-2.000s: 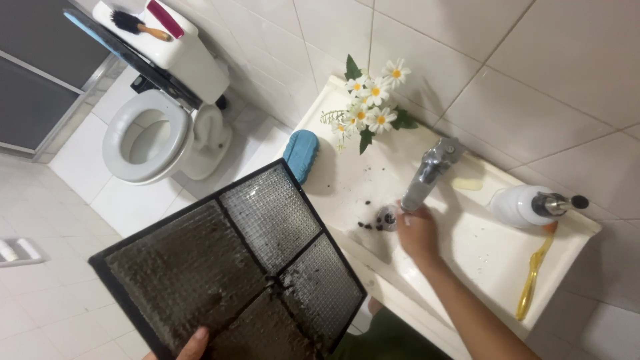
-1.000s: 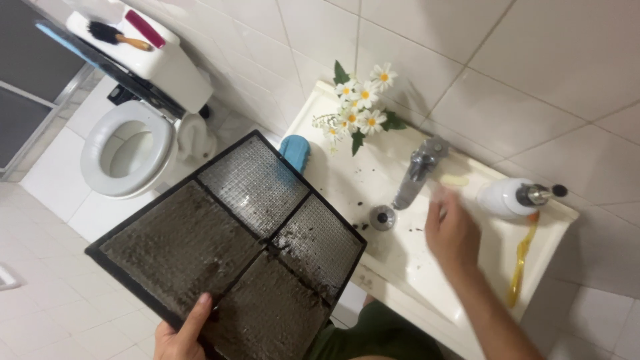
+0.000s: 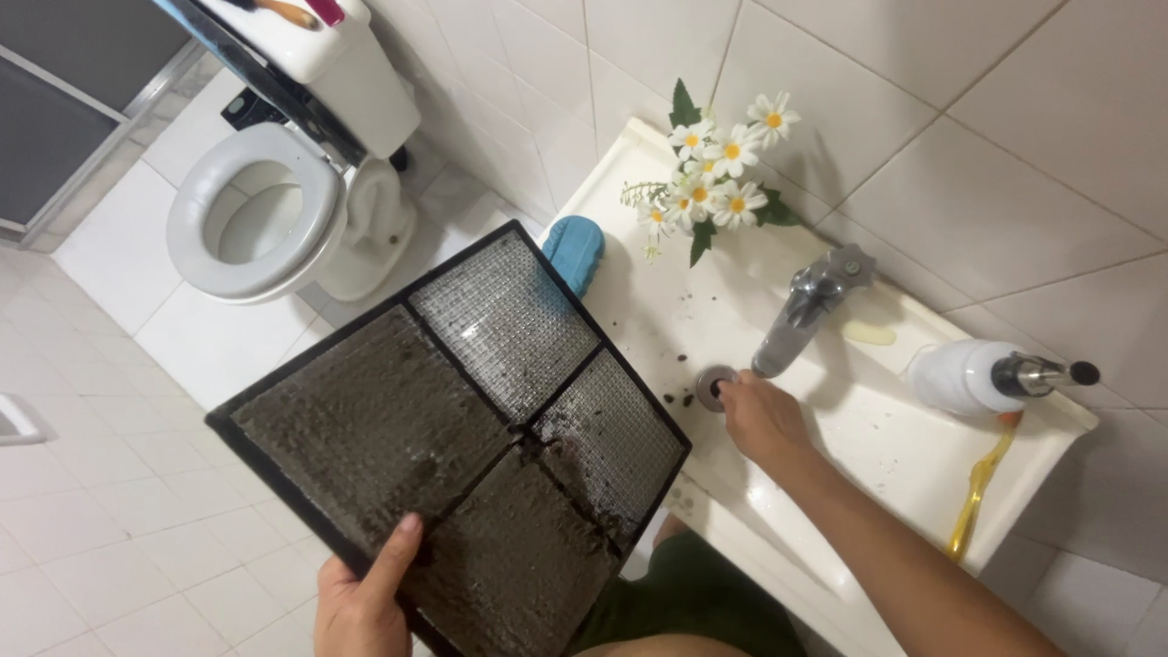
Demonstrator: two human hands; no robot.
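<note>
My left hand (image 3: 370,589) grips the lower left edge of a black-framed mesh air filter (image 3: 374,429), its thumb on top. Thick dark grime coats two of the filter's panels, while the other two show mostly bare mesh with dark specks. My right hand (image 3: 762,415) has its fingertips at the sink drain (image 3: 716,388), just under the spout of the metal faucet (image 3: 803,310); whether the fingers hold anything cannot be told. Dark bits of dirt lie beside the drain in the white sink (image 3: 876,456).
A blue sponge or brush (image 3: 575,254), white artificial daisies (image 3: 716,178), a white pump bottle (image 3: 972,376) and a yellow toothbrush (image 3: 978,493) are on the sink. Beyond the filter stands a toilet (image 3: 255,214), with a wooden-handled brush (image 3: 287,13) on its tank.
My right hand was at the faucet spout and is now down at the drain. My left hand still holds the filter over the sink's left side.
</note>
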